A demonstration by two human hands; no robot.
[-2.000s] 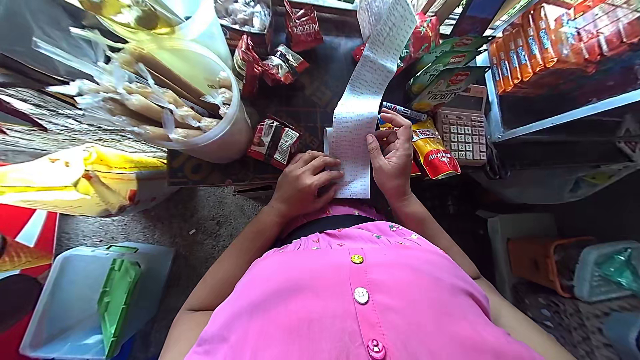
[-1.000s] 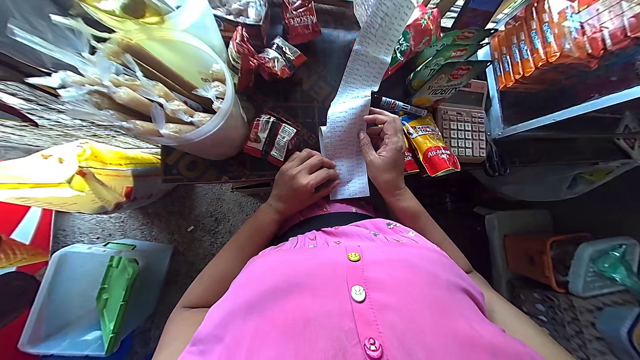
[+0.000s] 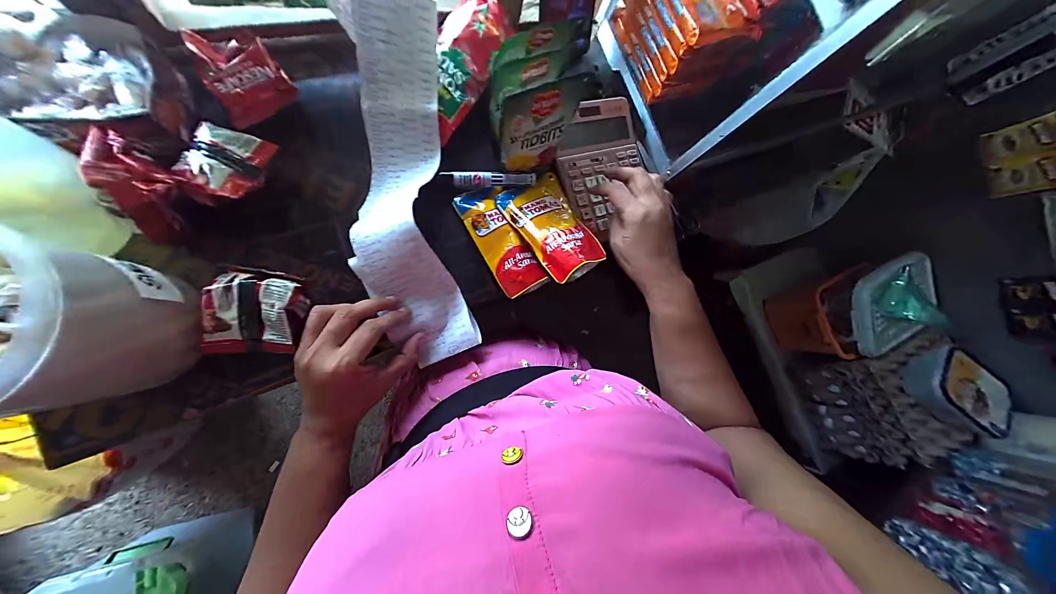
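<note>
A long paper receipt strip [image 3: 400, 173] with printed lines runs down the dark counter towards my waist. My left hand [image 3: 351, 359] rests at its lower left edge, fingers bent over the paper; whether it pinches the strip is unclear. On the right, my right hand [image 3: 635, 219] lies over the keys of a pink calculator [image 3: 596, 165], its fingertips on the buttons. Between the hands lie two yellow and red sauce pouches [image 3: 549, 231]. A marker pen [image 3: 492, 179] is just above them. A red and black packet bundle [image 3: 252, 312] sits left of my left hand.
A large plastic tub [image 3: 107, 322] stands at the left, with red sachets [image 3: 239, 78] behind it. Green pouches [image 3: 536, 107] stand beyond the calculator. A clear-walled case [image 3: 742, 95] of orange packets borders the right. An orange container [image 3: 813, 313] sits lower right.
My right hand has left the paper and moved right onto the calculator. My left hand remains by the strip's lower end. The view has shifted.
</note>
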